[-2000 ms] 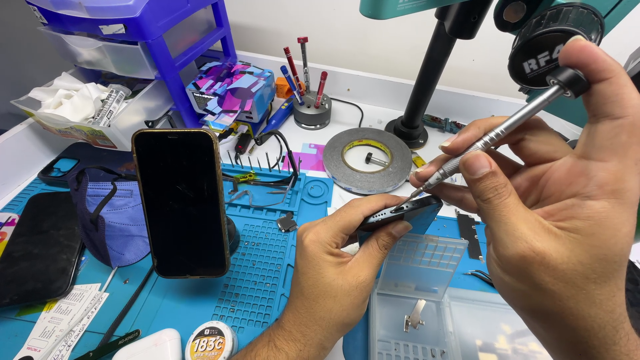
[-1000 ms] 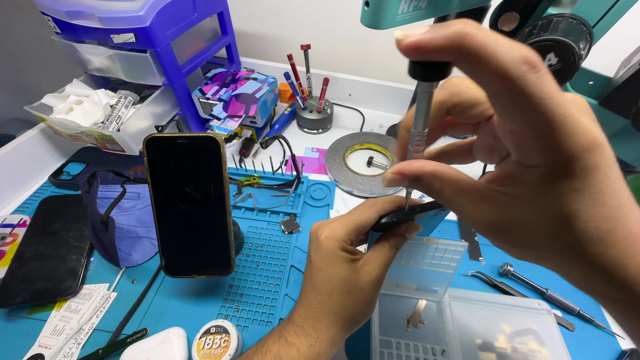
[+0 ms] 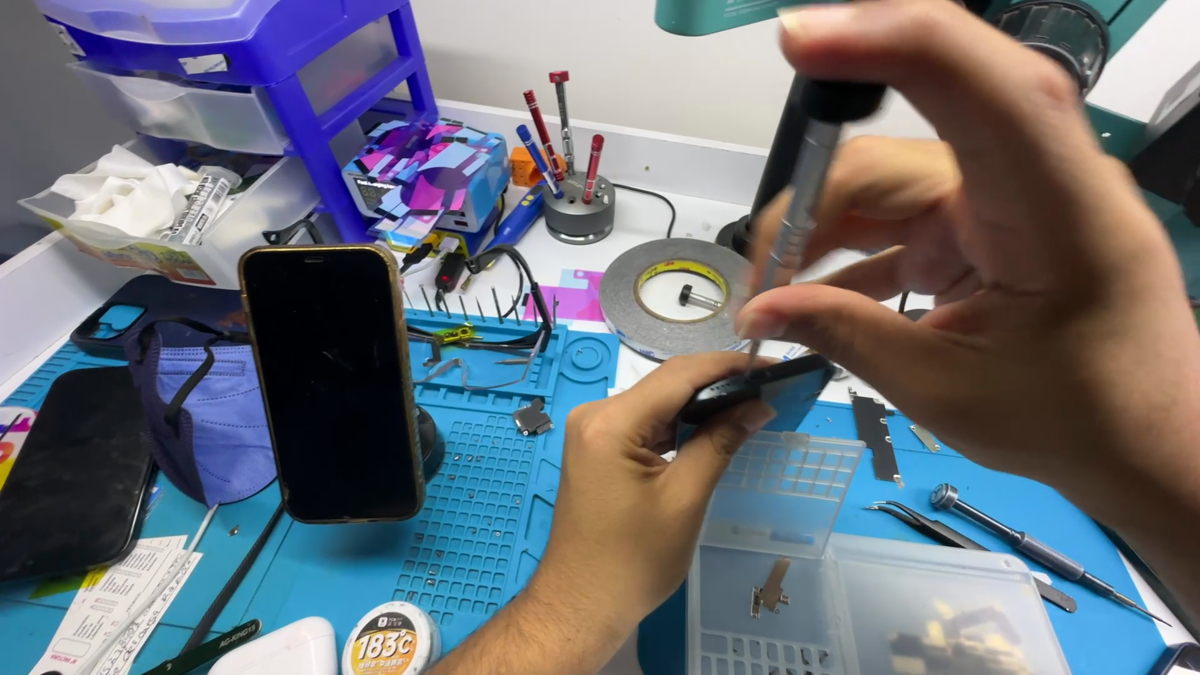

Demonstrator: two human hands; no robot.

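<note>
My left hand [image 3: 647, 469] grips a dark smartphone [image 3: 797, 396] with its bottom edge turned up, above a clear plastic parts box [image 3: 834, 609]. A precision screwdriver [image 3: 799, 202] with a black cap and silver shaft stands nearly upright in my right hand [image 3: 975, 216]. Its tip meets the phone's bottom edge; the exact contact point is too small to make out. My thumb and fingers hold the shaft, and my index finger rests on the cap. A small metal bracket [image 3: 771, 589] lies in the box.
Another phone [image 3: 328, 384] stands upright on a holder at left, beside a blue face mask [image 3: 211, 412]. Tweezers [image 3: 966, 539] and a second screwdriver [image 3: 1022, 542] lie at right. Behind are a tape roll [image 3: 623, 309] and a round screwdriver stand [image 3: 579, 214]; a solder paste tub [image 3: 392, 642] is in front.
The screwdriver has gone from slanted to nearly upright since two seconds ago, my right hand moving over the phone with it. My left hand still grips the phone.
</note>
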